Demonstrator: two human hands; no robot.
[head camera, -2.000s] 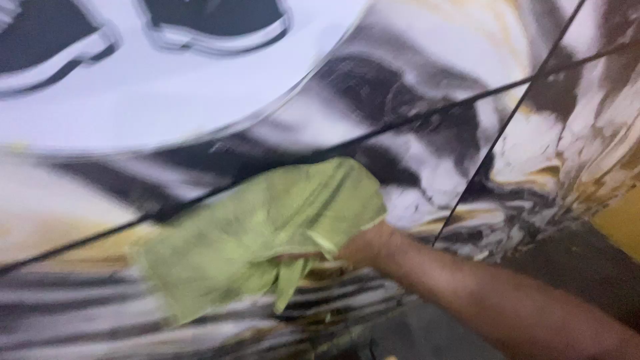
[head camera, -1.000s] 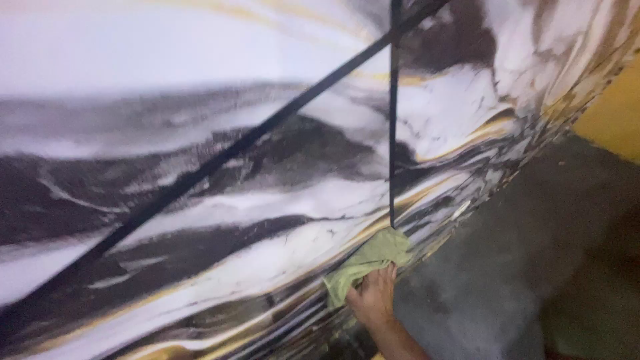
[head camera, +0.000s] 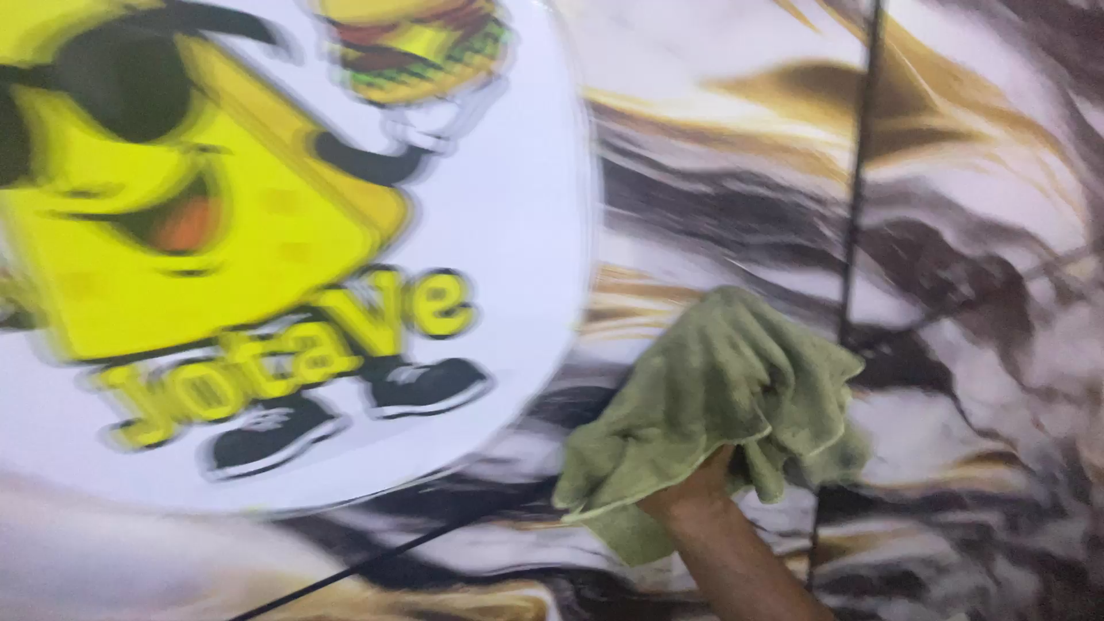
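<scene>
A green cloth (head camera: 724, 397) drapes over my right hand (head camera: 709, 483), against a marble-patterned panel (head camera: 733, 224). Only the wrist and the heel of the hand show below the cloth's lower edge; the fingers are hidden under its folds. The forearm comes in from the bottom, right of centre. To the left of the cloth is a white rounded sign (head camera: 517, 216) with a yellow cartoon figure in sunglasses, a burger picture and lettering. My left hand is out of view.
A dark, near-vertical seam (head camera: 854, 190) crosses the panel just behind the cloth's right side. Another dark seam (head camera: 371, 565) slants below the sign. The marble pattern in black, white and gold goes on to the right edge.
Two seconds ago the cloth lay below the sign, and one second ago it was at the panel's lower edge near the floor. It is now higher, beside the sign. The view has shifted greatly.
</scene>
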